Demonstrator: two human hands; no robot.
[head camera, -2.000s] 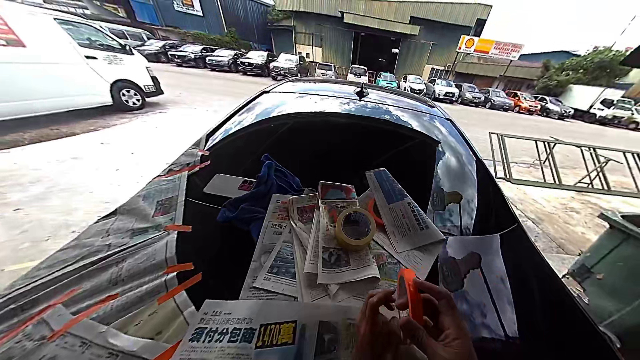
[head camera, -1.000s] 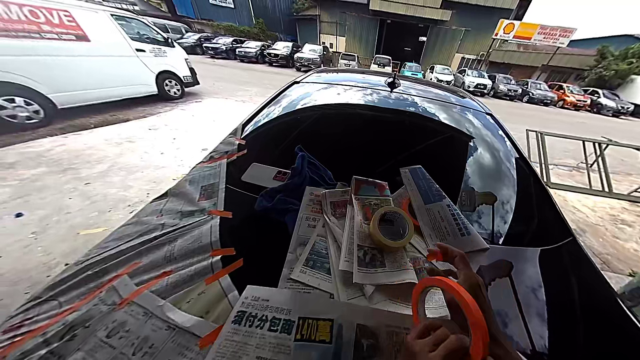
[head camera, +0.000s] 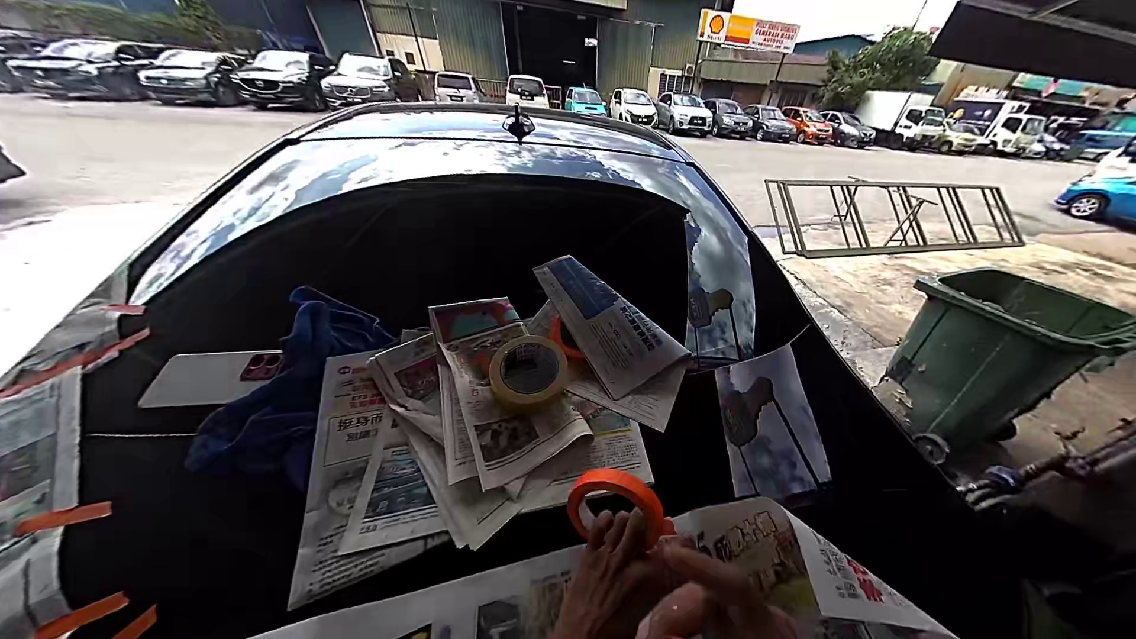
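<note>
In the head view an orange roll of masking tape (head camera: 615, 484) is gripped by my left hand (head camera: 603, 577), its fingers through and against the ring. Close beside it on the right is my right hand (head camera: 710, 577), its fingers at the tape's edge; what they pinch is not clear. Under both hands lies a large newspaper sheet (head camera: 754, 532). Beyond, folded newspapers (head camera: 479, 426) rest on the dark rear of a car, with a yellowish tape roll (head camera: 529, 373) on top. Another orange ring (head camera: 564, 337) shows partly under a folded sheet (head camera: 612, 328).
A blue cloth (head camera: 311, 382) and a white flat item (head camera: 200, 380) lie on the car at left. Orange tape strips (head camera: 62, 517) hold newspaper along its left side. At right stand a green wheeled bin (head camera: 1003, 355) and a metal frame (head camera: 896, 217). Parked cars line the background.
The view has swung right. The orange roll, seen broadside in front of my hands a second ago, is now tilted, with my hands drawn together behind it.
</note>
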